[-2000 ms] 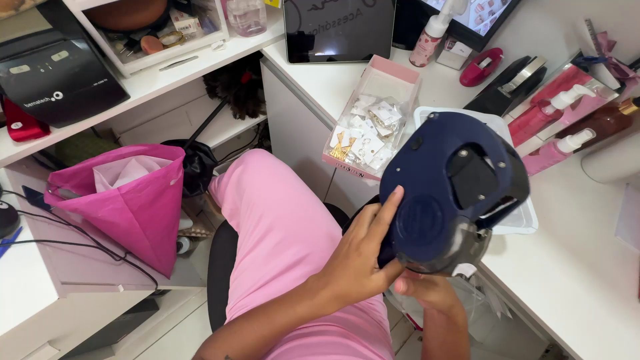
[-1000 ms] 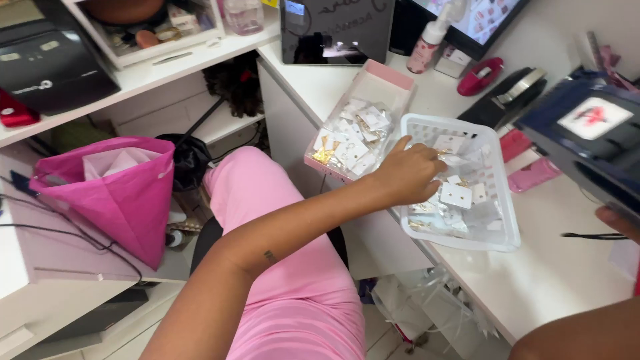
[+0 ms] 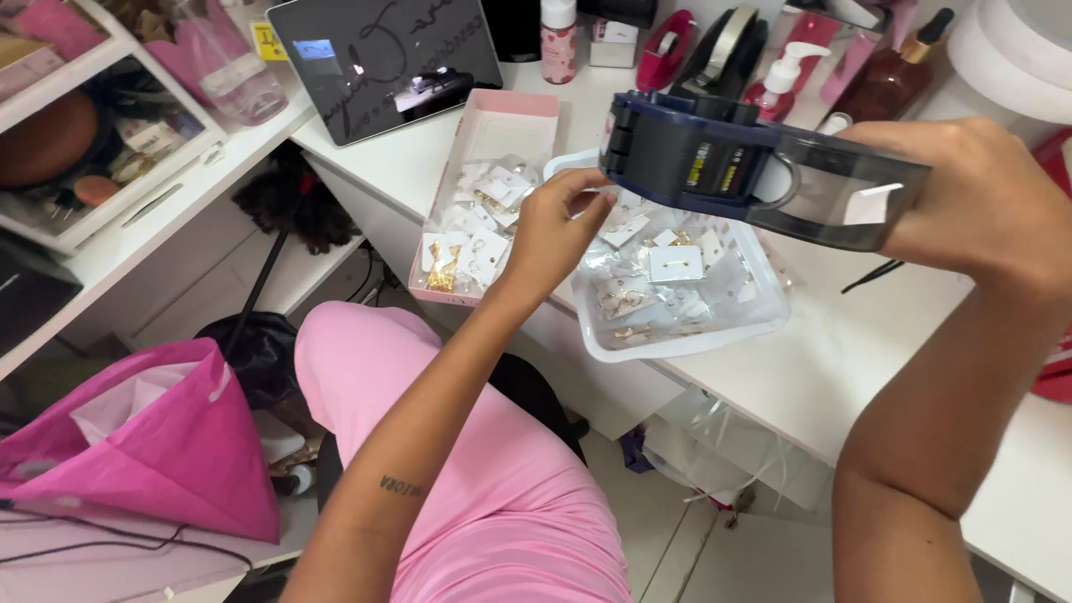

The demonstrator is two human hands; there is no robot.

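Observation:
My right hand (image 3: 963, 184) grips the smoky clear end of a dark blue handheld device (image 3: 687, 151), which looks like a label maker, held in the air over a white plastic basket (image 3: 599, 347). Small bagged jewelry cards (image 3: 677, 263) lie in the basket, some with earrings. My left hand (image 3: 561, 222) is at the basket's left side, its fingertips close together beside the device's left end; whether they hold or touch anything cannot be told. Left of the basket, a pink box (image 3: 511, 105) holds more bagged jewelry and gold-coloured pieces (image 3: 442, 268).
A tablet (image 3: 385, 67) leans behind the pink box. Along the back stand a pump bottle (image 3: 779, 79), a small bottle (image 3: 559, 42), a pink tape dispenser (image 3: 667, 50) and a black one (image 3: 722, 54). A pink bag (image 3: 159, 444) stands at lower left, near a drawer unit (image 3: 138, 146).
The device has come from the right edge to above the basket in my right hand. My left hand has moved from over the basket's contents to its left side.

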